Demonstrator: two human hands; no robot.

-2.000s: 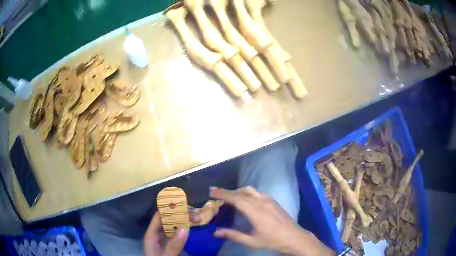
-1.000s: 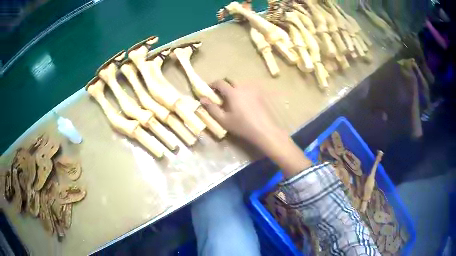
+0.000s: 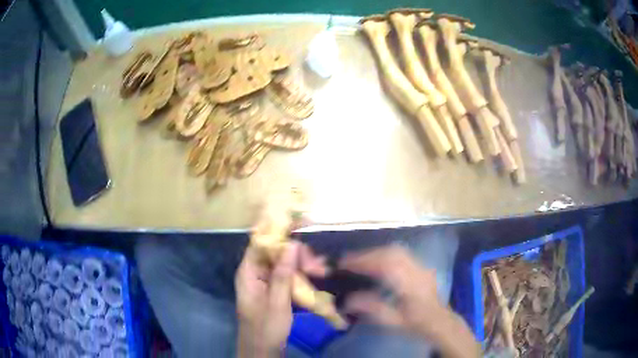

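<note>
My left hand (image 3: 264,301) holds a pale carved leg handle (image 3: 273,227) upright at the table's front edge. Its foot end is up and blurred, and a pale peg-like part (image 3: 318,301) slants down to the right below the hand. My right hand (image 3: 399,287) is just to the right, blurred by motion, fingers toward the leg. A dark patch shows between its fingers and thumb; whether it holds something is unclear. Loose striped sole plates (image 3: 241,73) lie heaped on the left of the table. Glued legs (image 3: 448,91) lie side by side right of the middle.
White glue bottles (image 3: 322,54) stand behind the table's middle and at the far left (image 3: 116,36). A black smartphone (image 3: 84,152) lies left. More legs (image 3: 594,126) lie far right. Blue crates stand below, left (image 3: 126,294) and right (image 3: 478,294).
The view has swung left. My right hand has left the leg it touched in the glued row and is back over my lap. My left hand, out of view one second ago, shows with a leg handle.
</note>
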